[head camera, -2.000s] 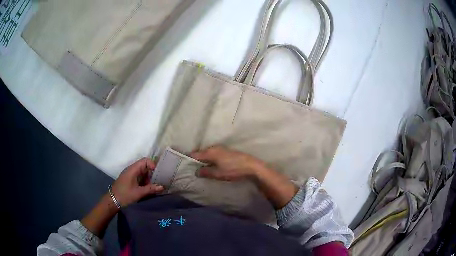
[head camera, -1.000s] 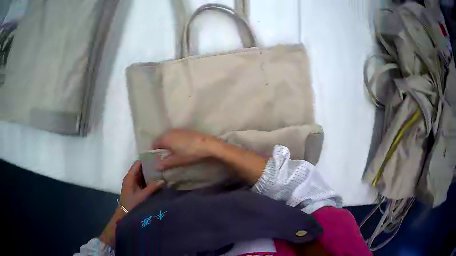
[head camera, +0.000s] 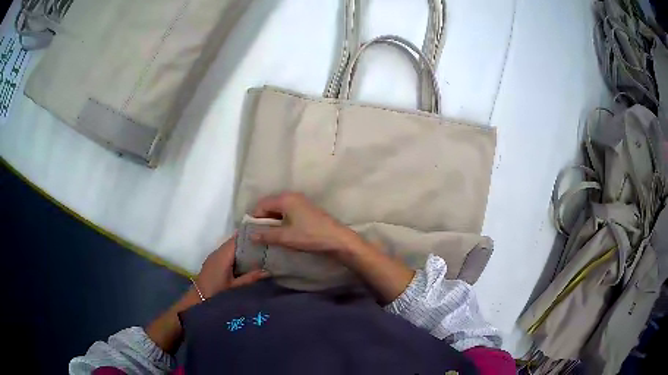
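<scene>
A beige fabric tote bag (head camera: 388, 161) lies flat in front of me, its handles (head camera: 392, 47) pointing away. Its bottom gusset (head camera: 410, 238) is turned up over the lower body, with a grey corner patch (head camera: 253, 245) at the left end and another (head camera: 477, 264) at the right end. My right hand (head camera: 300, 223) pinches the upper edge of the gusset beside the left patch. My left hand (head camera: 222, 269) holds the lower left corner of the bag, fingers partly hidden behind it. The bag's lowest edge is hidden by my apron.
A folded bag stack (head camera: 124, 73) lies at the upper left of the white worktable (head camera: 183, 198), beside a paper sign (head camera: 13, 69) with green characters. A crumpled pile of unfolded bags (head camera: 608, 249) lies along the right edge. The curved table edge runs along the lower left.
The left end of the gusset, earlier raised in my hands, now lies flatter on the bag. The gusset's right end now shows turned up. The view has shifted and turned.
</scene>
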